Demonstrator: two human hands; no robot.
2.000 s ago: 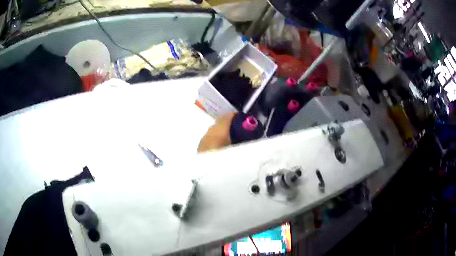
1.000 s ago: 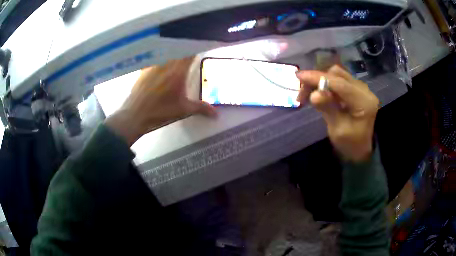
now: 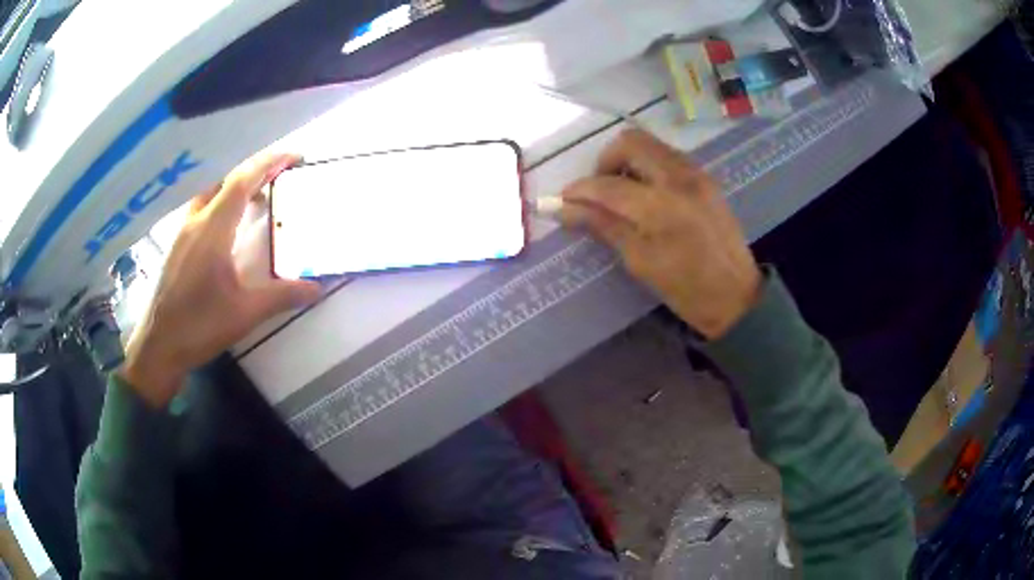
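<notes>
A smartphone point(image 3: 399, 213) with a glaring white screen and dark rim is held sideways above the white table. My left hand point(image 3: 215, 272) grips its left short side, thumb at the lower edge and fingers at the upper edge. My right hand point(image 3: 669, 232) pinches a small white charging plug point(image 3: 547, 205) at the phone's right short side. The frames do not show clearly whether the plug is inserted.
The white machine arm with "JACK" lettering point(image 3: 142, 206) crosses the upper left. The grey ruled table edge point(image 3: 454, 351) runs below the phone. Small boxed supplies point(image 3: 712, 79) lie at the upper right. Black fabric point(image 3: 51, 453) hangs at the lower left.
The phone and both hands have shifted left in the view. The left hand now grips the phone's side. The right hand's fingers are now on the plug at its right side.
</notes>
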